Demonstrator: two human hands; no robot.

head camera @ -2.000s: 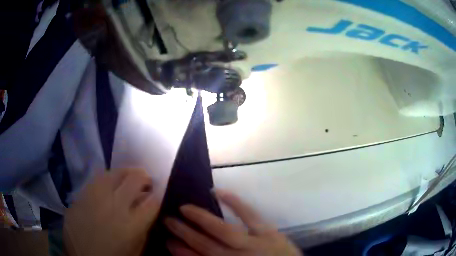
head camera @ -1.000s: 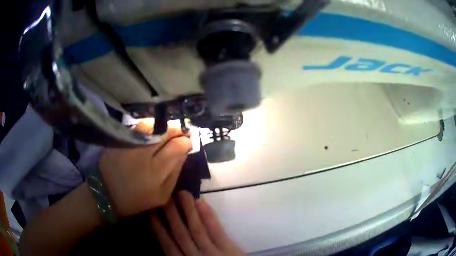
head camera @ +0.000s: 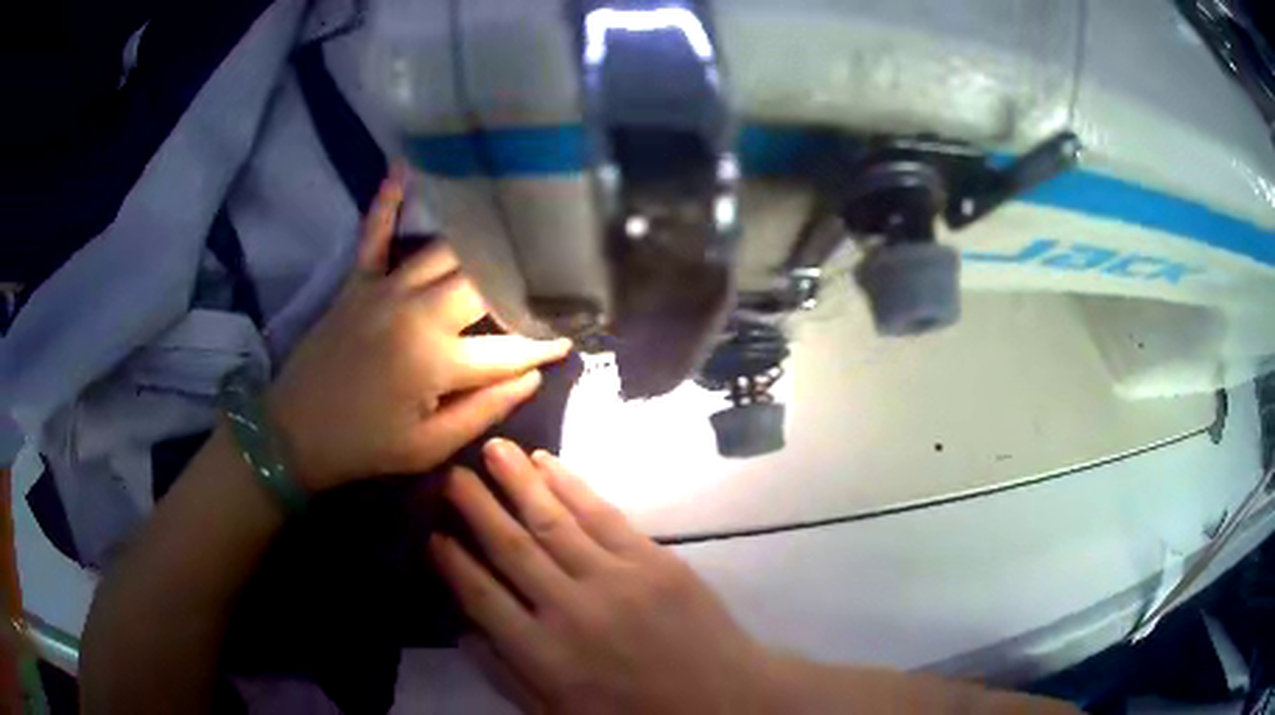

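Dark cloth (head camera: 538,419) lies on the machine bed at the lit needle area and spreads left and down under my hands. My left hand (head camera: 378,370), with a green bangle at the wrist, is on the cloth left of the needle area. Its thumb and index finger pinch the cloth close to the foot, other fingers spread. My right hand (head camera: 587,601) lies flat on the cloth's near right edge, fingers extended, gripping nothing. The cream sewing machine head (head camera: 490,84) stands over the cloth. Its blurred metal part and the glare hide the needle and presser foot.
Pale grey-white fabric with dark strips (head camera: 154,293) is heaped at the left. Grey knobs (head camera: 909,286) hang on the machine's face and beside the foot. The white machine table (head camera: 895,587) curves along the front right. Dark and pale cloth shows at the lower right edge.
The view has shifted, so the machine head sits further right. My left hand has moved back left from the needle, its fingers now more spread. Dark cloth now lies wider beneath both hands.
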